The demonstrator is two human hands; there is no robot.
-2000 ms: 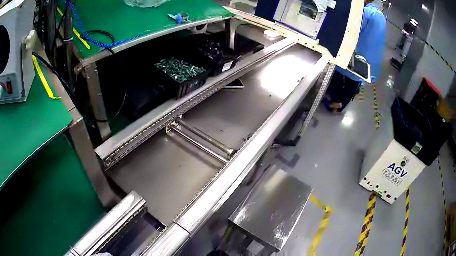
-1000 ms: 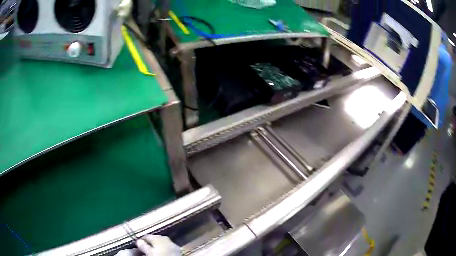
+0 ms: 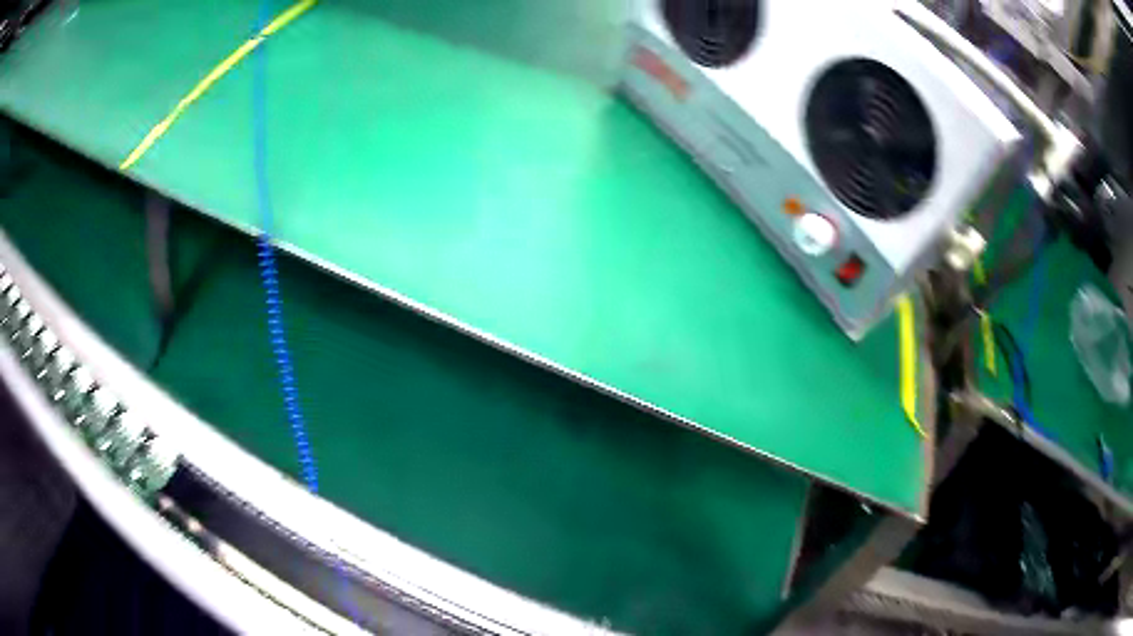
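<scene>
No hand is in view. A row of green PCB panels (image 3: 87,404) with pale and dark parts lies between the conveyor rails at the lower left, blurred. To its right a dark stretch (image 3: 249,522) lies between the rails; I cannot tell what it is. The white conveyor rail (image 3: 410,578) curves along the bottom of the picture. A bright blue coiled cord (image 3: 283,354) hangs over the bench edge down to the conveyor.
The green bench top (image 3: 485,224) spans the middle, with yellow tape (image 3: 211,90) at its left. A white ionizing blower (image 3: 795,137) with two black fans stands at its right. Beyond it, a second green bench holds a clear plastic bag (image 3: 1101,342); dark bins are below.
The view has swung left along the conveyor, so the blower now sits to the right and the PCB row has come into view. The gloved hand seen at the bottom one second ago is gone.
</scene>
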